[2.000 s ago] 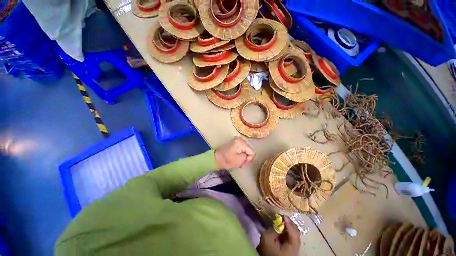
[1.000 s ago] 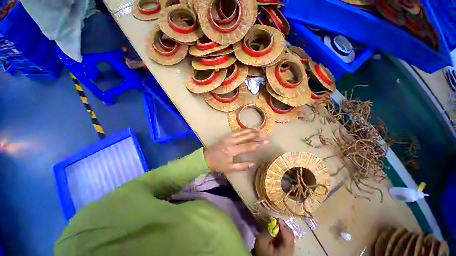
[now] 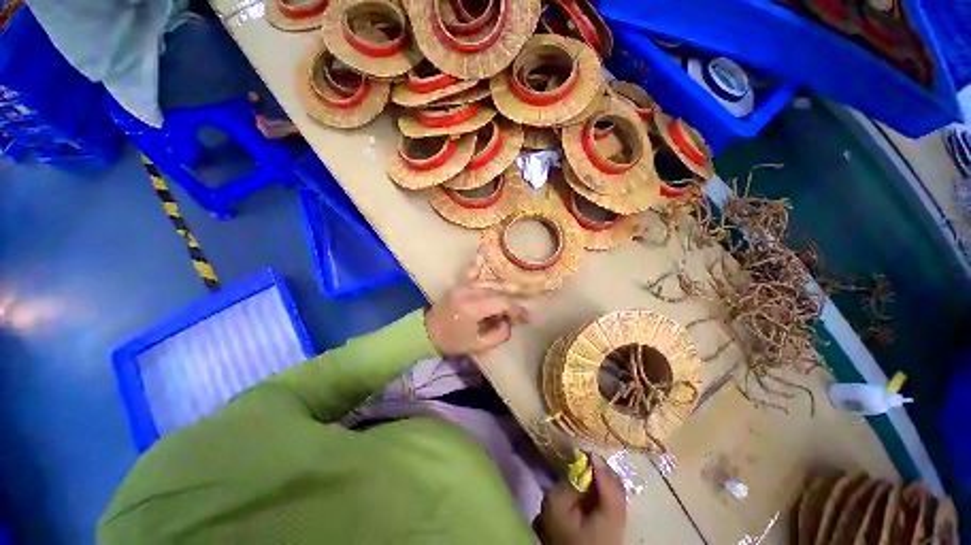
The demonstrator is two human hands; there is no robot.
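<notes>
My left hand [image 3: 472,319] is at the table's near edge, beside the lower left rim of a woven ring with a red inner band [image 3: 530,242]. Its fingers are curled and partly blurred; whether they grip the rim is unclear. My right hand [image 3: 586,511] is closed around a small yellow-handled tool [image 3: 580,471] at the bottom; its tip is not clear. Between the hands and further in, a stack of woven rings [image 3: 681,357] stands on the table, with brown cord ties [image 3: 639,389] in the top ring's opening.
A heap of red-banded rings [image 3: 538,85] lies beyond my left hand. A brown cord pile [image 3: 761,287] and a white bottle [image 3: 868,398] lie along the far edge. More rings [image 3: 873,516] lean at lower right. A person sits at upper left. Blue crates [image 3: 213,346] flank the table.
My left hand reached forward from a loose fist, fingers spread toward the nearest red-banded ring, and is now curled beside its rim. My right hand still holds the yellow tool, nearly in place.
</notes>
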